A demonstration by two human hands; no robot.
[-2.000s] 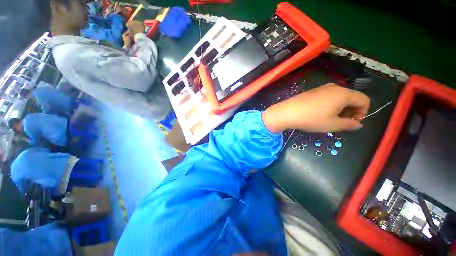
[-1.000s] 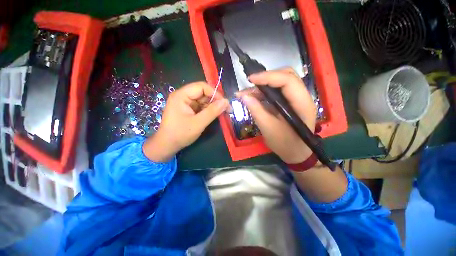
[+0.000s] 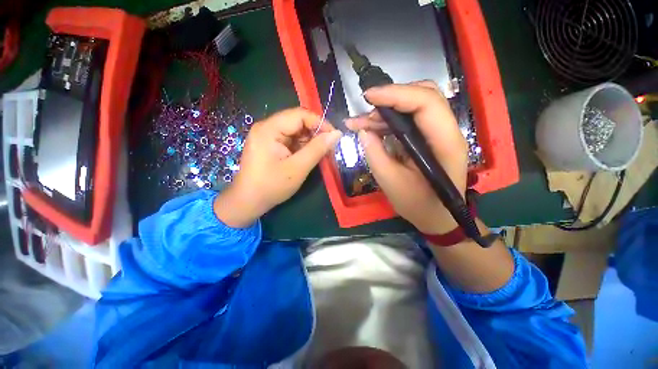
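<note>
My left hand [image 3: 278,162] pinches a thin pale strand [image 3: 330,101], perhaps a lead wire or solder wire, over the left edge of the red frame [image 3: 501,130]. Its fingertips hide whether a small part hangs on it. My right hand [image 3: 418,144] is closed around the black soldering iron [image 3: 426,162], whose tip points up-left over the tablet's silver battery [image 3: 386,43]. My right fingertips nearly meet the left ones above the circuit board at the tablet's near end. What they pinch is too small to tell.
A heap of small wired components [image 3: 202,148] lies left of my left hand. Farther left, another red-framed tablet [image 3: 108,137] rests on a white tray [image 3: 76,263]. To the right are a whitish tub [image 3: 559,130] with metal wool, a black fan [image 3: 584,32] and cardboard [image 3: 570,187].
The view has swung from the left side to the work in front. Since one second ago, both hands have stayed near each other over the tablet, fingertips slightly closer.
</note>
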